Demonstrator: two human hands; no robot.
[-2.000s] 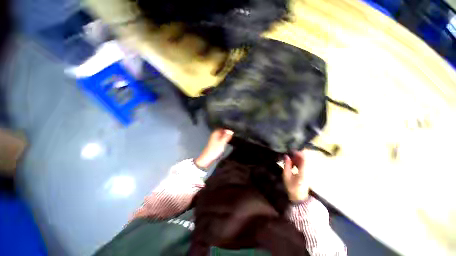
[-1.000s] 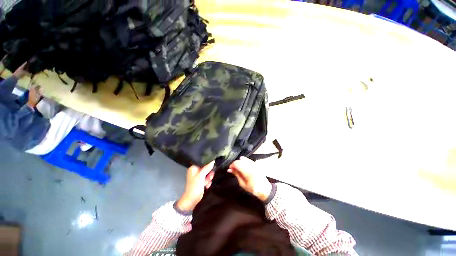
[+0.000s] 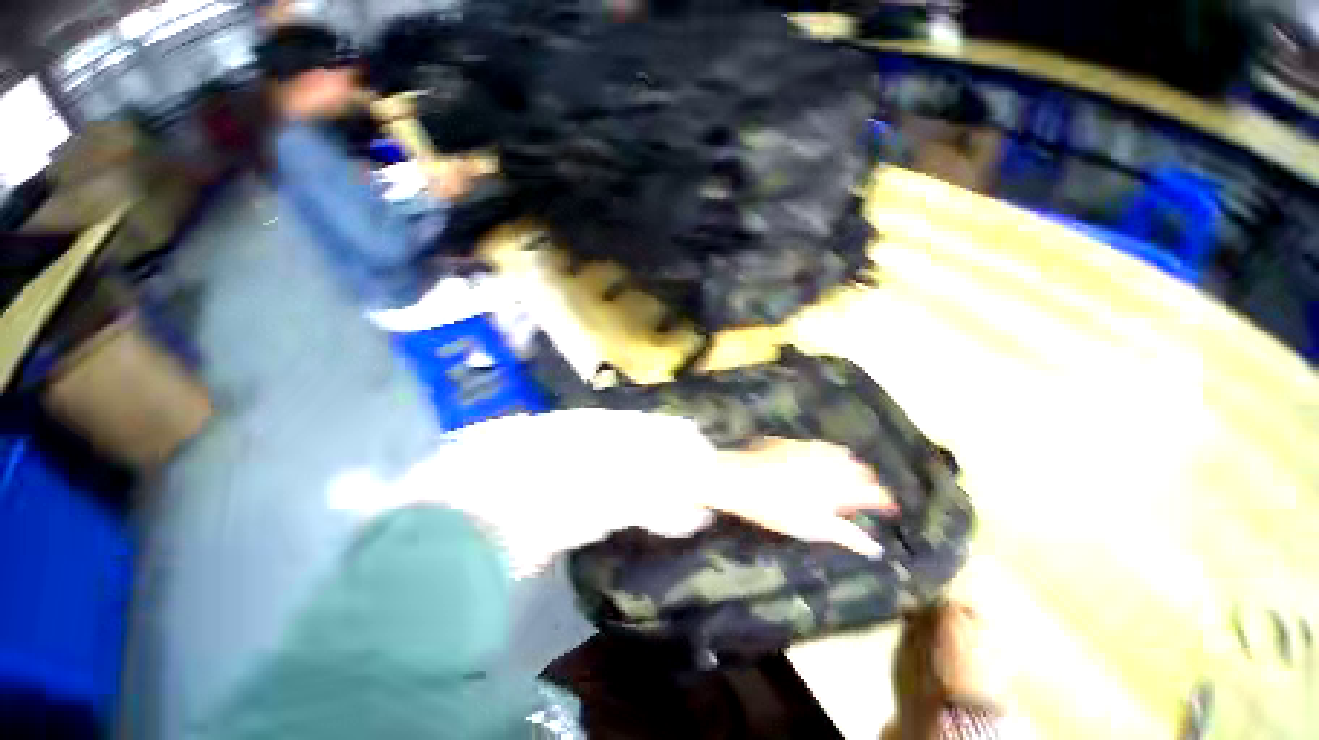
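Observation:
The camouflage backpack point(image 3: 752, 588) lies at the near edge of the pale yellow table point(image 3: 1099, 477), in front of my dark apron. The picture is blurred. My left arm reaches across the bag, and my left hand point(image 3: 810, 487) lies over its middle with the fingers pointing right. The arm and hand hide much of the bag's middle, and whether the fingers grip anything cannot be told. My right hand point(image 3: 940, 668) is closed at the bag's near right corner, partly cut off by the lower edge.
A large heap of dark backpacks point(image 3: 709, 159) stands behind, with straps dangling. A person in a blue sleeve point(image 3: 340, 203) sits left of it by a blue stool point(image 3: 470, 372). A cardboard box point(image 3: 127, 393) and blue bin point(image 3: 65, 564) are at left. Small blurred items point(image 3: 1198, 711) lie at lower right.
The view has swung up and left. My left hand has moved from the bag's near edge to over its middle. My right hand is now at the near right corner. The bag lies turned differently.

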